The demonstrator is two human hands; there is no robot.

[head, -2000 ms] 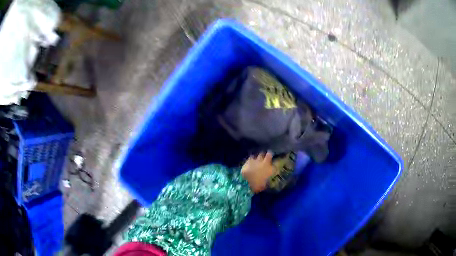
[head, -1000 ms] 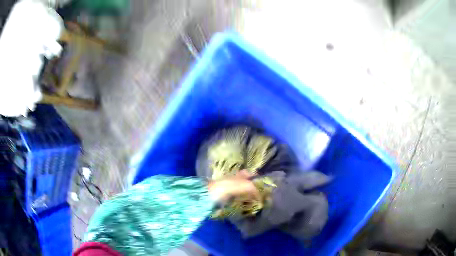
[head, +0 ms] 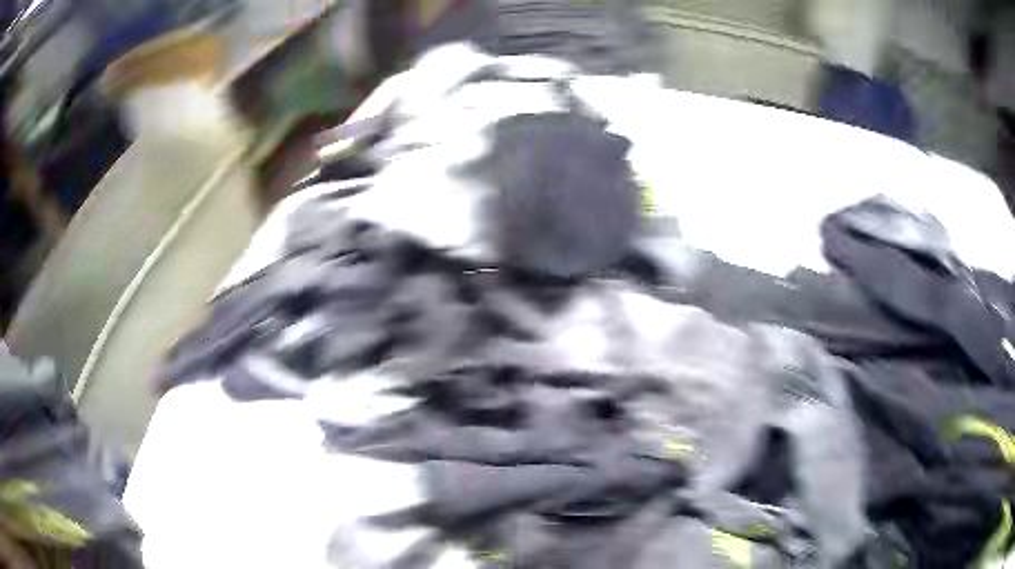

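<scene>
A heap of grey and black garments (head: 557, 467) lies across the white-topped table (head: 256, 478) in front of me, blurred by motion. Small yellow-green patches show on some of the cloth. A dark grey round-looking piece of cloth (head: 562, 195) lies at the far side of the heap. Another dark grey garment part (head: 913, 267) lies at the right. Neither my left hand nor my right hand can be made out in the picture.
A large pale grey bin (head: 122, 267) stands beside the table at the left. Dark cloth with yellow (head: 45, 500) is at the lower left edge. A blurred blue thing (head: 868, 100) is beyond the table at the far right.
The view has swung from the blue bin, where a hand in a green patterned sleeve gripped grey and yellow cloth, to the table. That hand, its sleeve and the bin are out of view.
</scene>
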